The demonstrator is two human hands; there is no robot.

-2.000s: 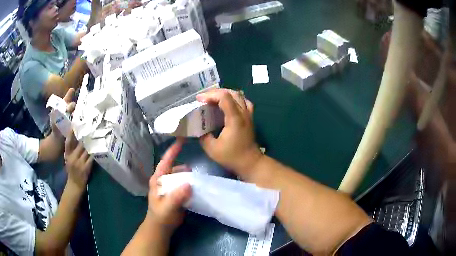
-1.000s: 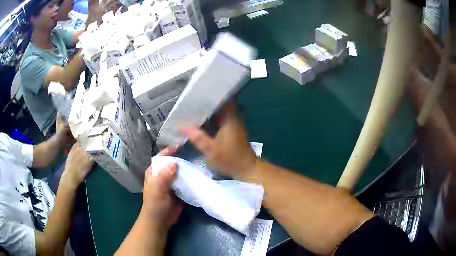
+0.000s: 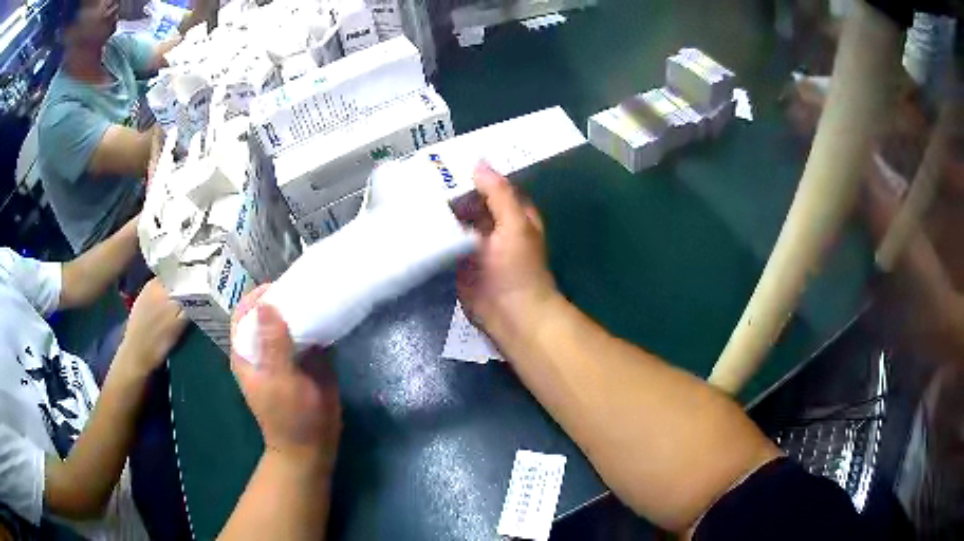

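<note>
My left hand (image 3: 283, 370) grips the lower left end of a soft white wrapped product (image 3: 359, 269). Its upper right end lies at the near end of a long white carton (image 3: 518, 148) with blue lettering. Whether that end is inside the carton cannot be told. My right hand (image 3: 502, 238) holds the carton near that end, thumb on the printed face, fingers hidden beneath. The carton points up and to the right.
Closed long cartons (image 3: 359, 137) lie stacked behind the product, beside upright open-ended cartons (image 3: 211, 211). Small boxes (image 3: 655, 116) stand at the far side. Printed slips (image 3: 532, 495) lie on the green table. A pale pole (image 3: 803, 232) rises at right. Two people sit at left.
The wrapped product has moved up and left to the carton's near end. The carton has swung from steeply upright to a lower slant toward the right. My left hand has moved left.
</note>
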